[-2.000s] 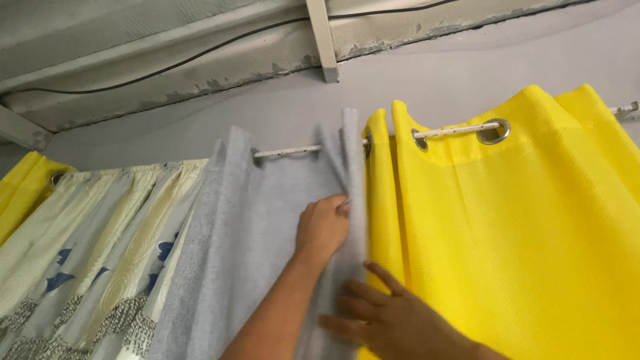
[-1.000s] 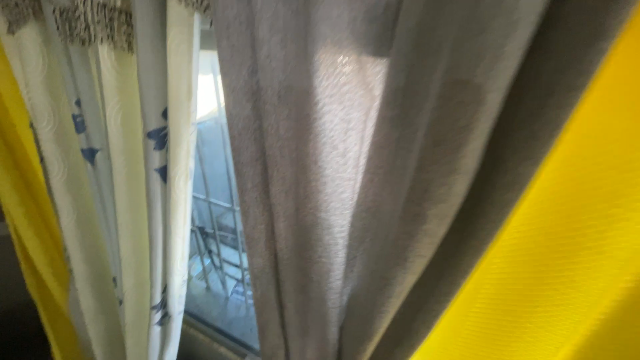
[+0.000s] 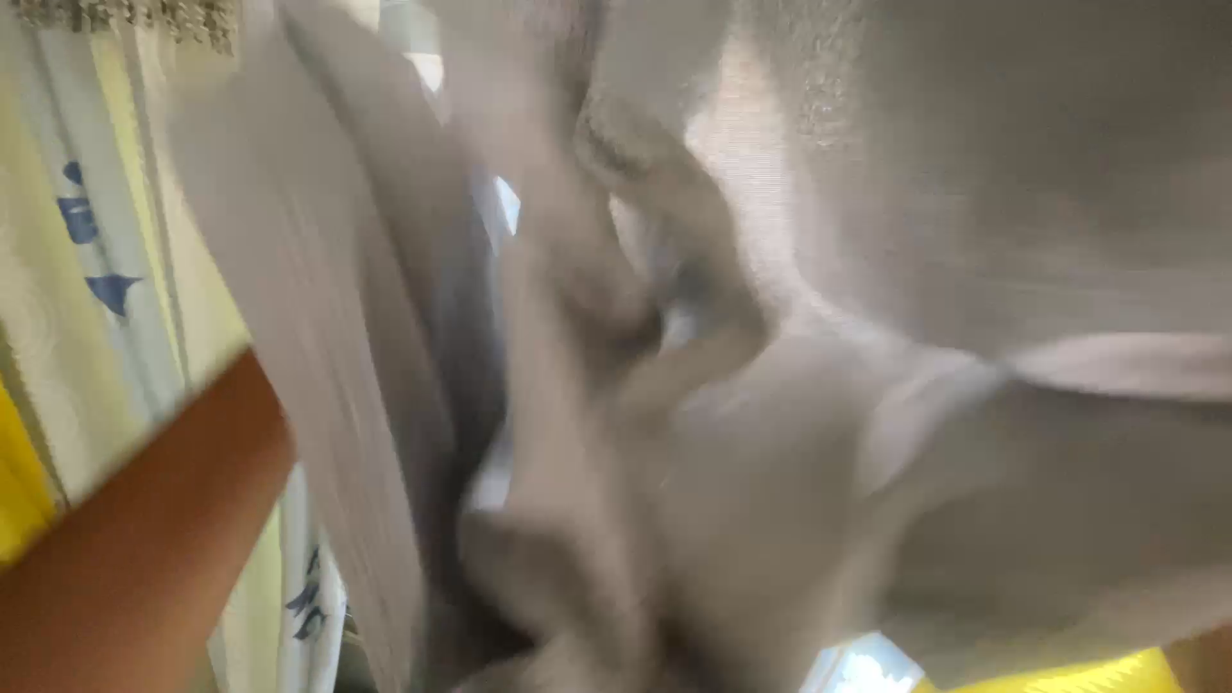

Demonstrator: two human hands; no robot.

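Note:
Blurred folds of a grey curtain (image 3: 789, 481) fill most of the head view, bunched and pulled out of their straight hang. From the lower left my left forearm reaches behind the curtain's left edge; the left hand itself is hidden by the cloth. At the lower right corner a small skin-toned patch shows beside the curtain, and my right hand cannot be made out. What either hand holds is not visible.
A cream and white patterned curtain (image 3: 106, 289) with blue motifs hangs at the left. Yellow cloth shows at the far left (image 3: 21, 481) and the lower right (image 3: 1068, 676). Bright light comes through gaps between the grey folds.
The grey curtain hung in long folds one second ago and is now crumpled and spread sideways. My left forearm has come into view at the left. The view was higher, at the rod, two seconds ago.

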